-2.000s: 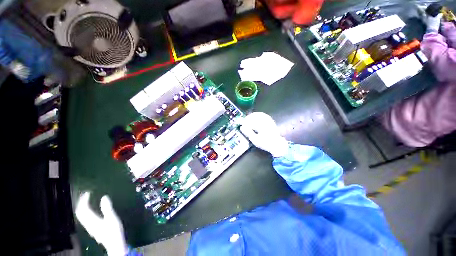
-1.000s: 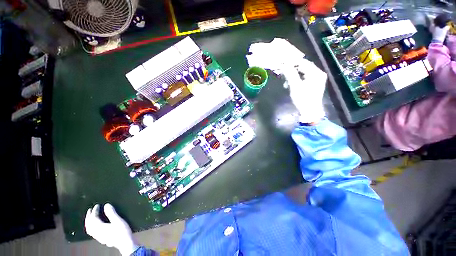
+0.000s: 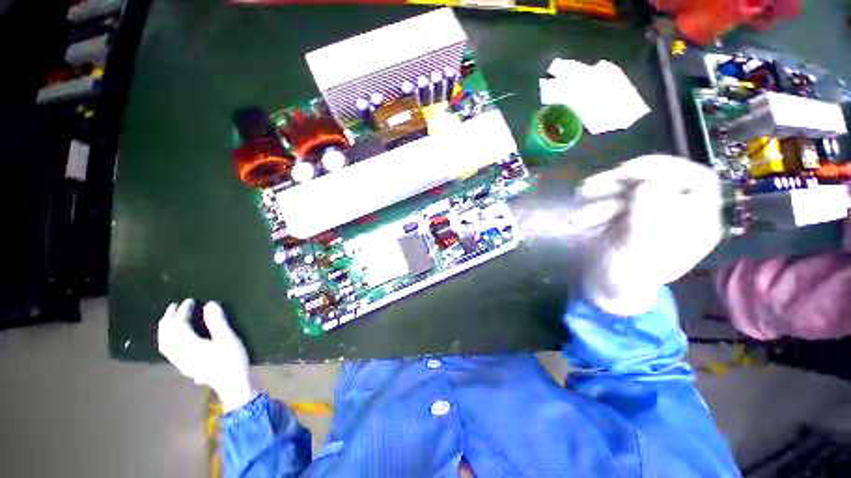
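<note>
A green power supply board [image 3: 373, 201] with white heat sinks and orange-red chokes lies on the dark green bench. A green cup [image 3: 557, 129] with dark contents stands to its right, beside a white wipe [image 3: 597, 93]. My right hand [image 3: 653, 224], white-gloved and blurred, is raised right of the board with its fingers towards it. Whether it holds anything cannot be made out. My left hand [image 3: 207, 347], white-gloved, is at the bench's front left edge, fingers apart and empty, not touching the board.
A similar board [image 3: 793, 154] lies on the neighbouring bench at the right, with a coworker's pink sleeve [image 3: 788, 294] below it. Black trays [image 3: 56, 187] with boards are at the far left. An orange-red object [image 3: 718, 28] is at the top right.
The view has shifted, so the board shows higher up and more to the right. My right hand has moved from over the wipe down and nearer to me. My left hand stays at the front edge.
</note>
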